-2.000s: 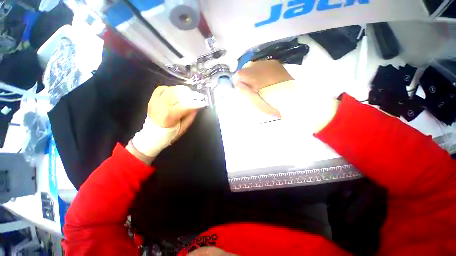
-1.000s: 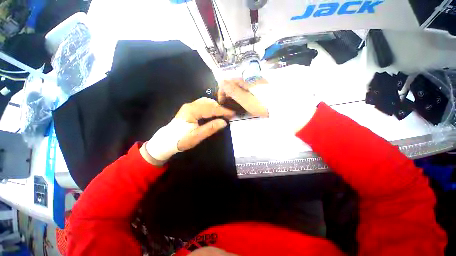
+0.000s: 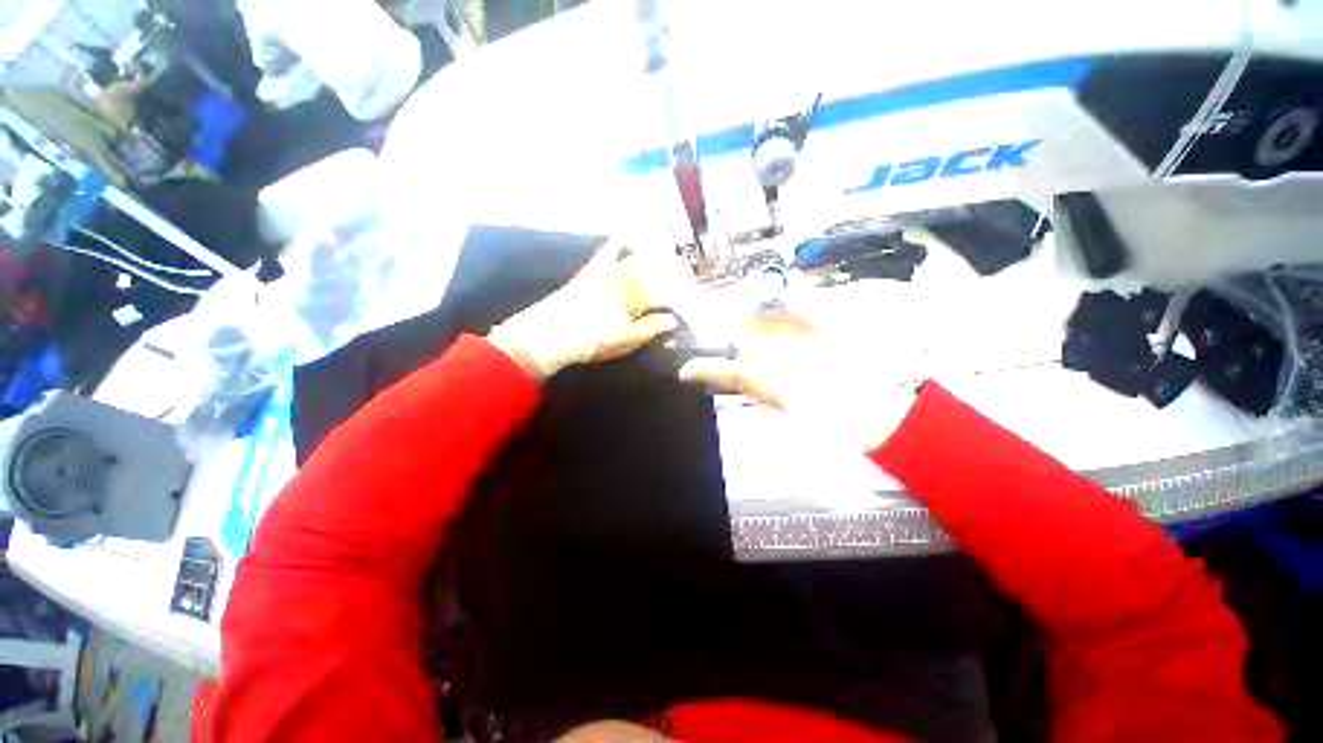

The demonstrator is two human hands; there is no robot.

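Observation:
A large black garment piece [image 3: 624,465] spreads left of the needle and hangs over the table's front edge. My left hand [image 3: 583,317] holds its upper edge, thumb towards the right. My right hand [image 3: 776,363] is just below the presser foot area, with a small dark label [image 3: 708,350] between its fingers at the cloth's edge. The fingertips are overexposed and partly blurred. The lockstitch machine [image 3: 943,167] stands behind, with a ringed blue-grey fitting [image 3: 773,276] beside the presser foot. Fine needle detail cannot be made out.
Stacks of black labels [image 3: 1114,341] lie at the right. A dark printed bundle [image 3: 868,259] lies behind the needle. A ruler strip [image 3: 827,530] runs along the front edge. Clear plastic bags [image 3: 341,276] and a grey round-topped device [image 3: 87,468] are at the left.
The view has shifted, showing more of the machine head. My left hand has moved up to the cloth's upper edge. My hands are now slightly apart, with the small dark label visible between them.

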